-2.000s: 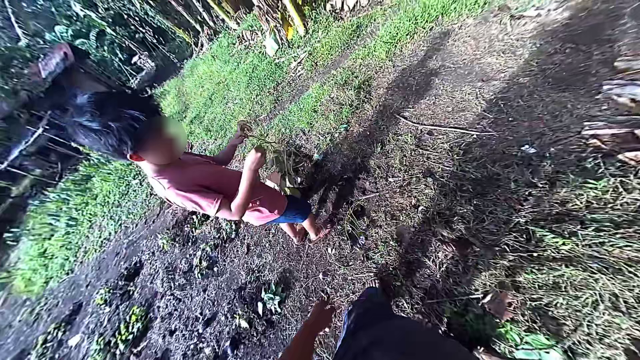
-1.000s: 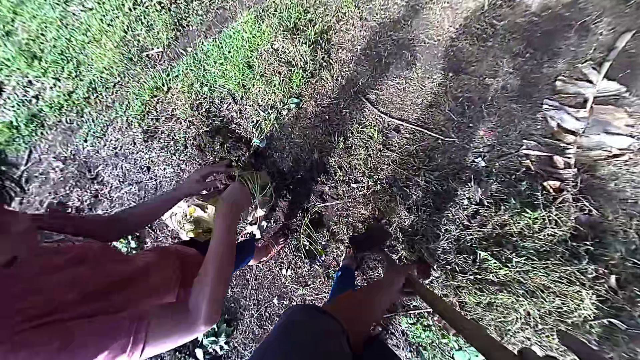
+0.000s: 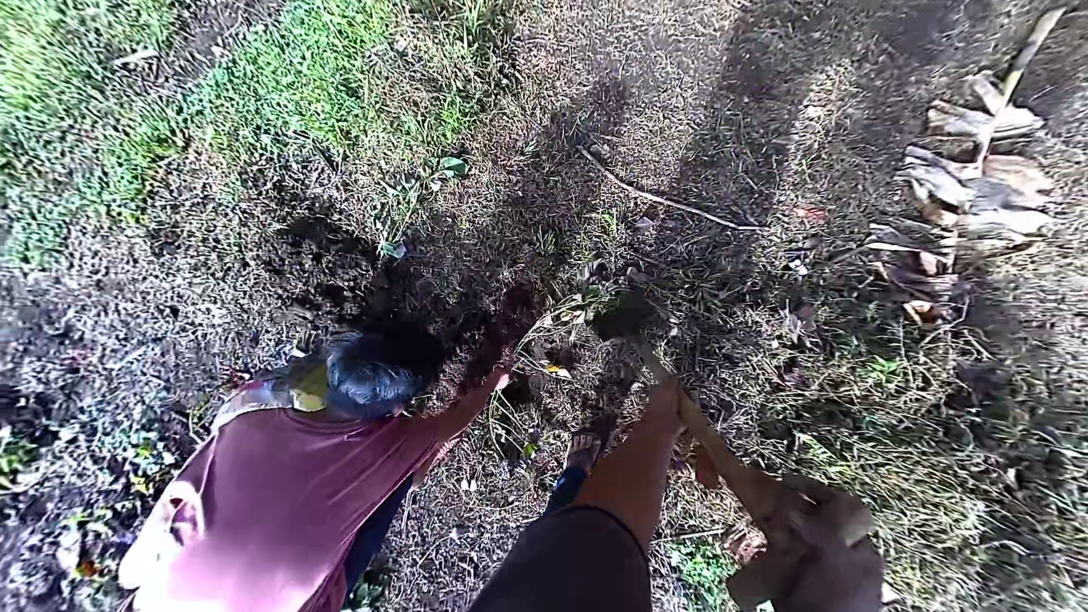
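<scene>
My left hand (image 3: 667, 404) is closed around the wooden handle (image 3: 716, 446) of a digging tool. The tool's dark head (image 3: 625, 314) rests on the soil, beside leafy vine stems (image 3: 544, 327). A blurred brown shape (image 3: 807, 544) covers the handle's lower right end; whether it is my right hand cannot be made out. Left of my arm, a person in a pink shirt (image 3: 289, 501) bends low, one hand (image 3: 497, 378) at the vine stems. That person's other hand is hidden. My bare foot (image 3: 582, 446) stands just below the stems.
Another leafy vine (image 3: 404, 204) lies on dark, loose soil at upper left. A thin stick (image 3: 659, 200) lies above the tool head. Dry curled leaves on a stalk (image 3: 977, 195) lie at the right. Green grass (image 3: 280, 76) grows at the top left.
The person in pink has bent down, and a hand that was at a bundle now reaches the vine stems near the ground. The view has tilted down since two seconds ago.
</scene>
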